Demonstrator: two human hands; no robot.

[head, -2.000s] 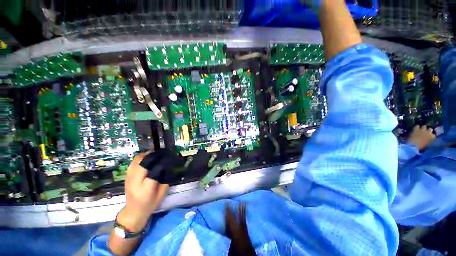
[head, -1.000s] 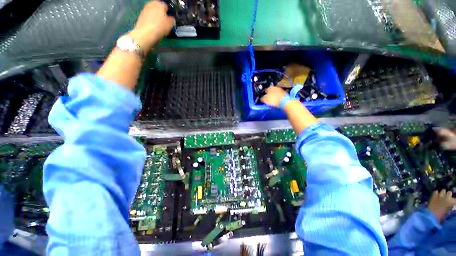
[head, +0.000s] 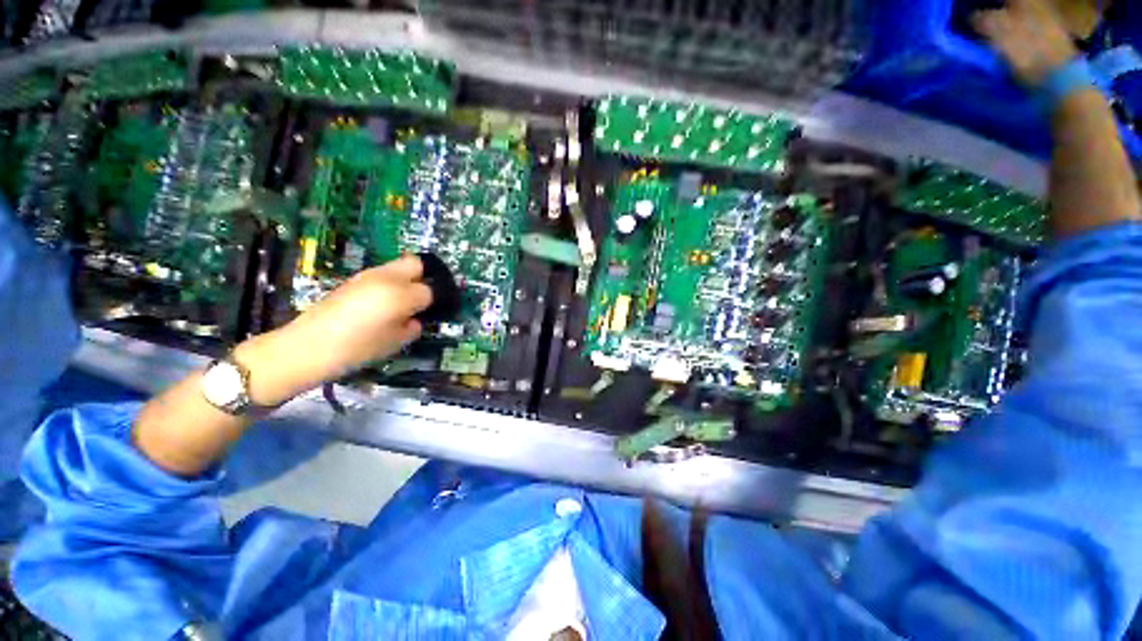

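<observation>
My left hand is over the lower middle of a green circuit board left of centre. Black covers its fingertips; I cannot tell whether a part is between them. My right hand is at the blue bin at the top right, cut off near the picture's edge, with a light blue strap at the wrist. Its fingers are blurred, and what they hold cannot be told. Another green circuit board sits in its black carrier right of centre, with two silvery-topped capacitors near its upper left.
More boards stand at the far left and at the right, partly behind my right sleeve. Narrow green boards lie above the main ones. Pale green clips and a metal rail run along the near side. Grid-like trays are behind.
My left hand has come back from the black tray at the rear to the board left of centre. My right hand is still at the blue bin. The view has tilted down and turned.
</observation>
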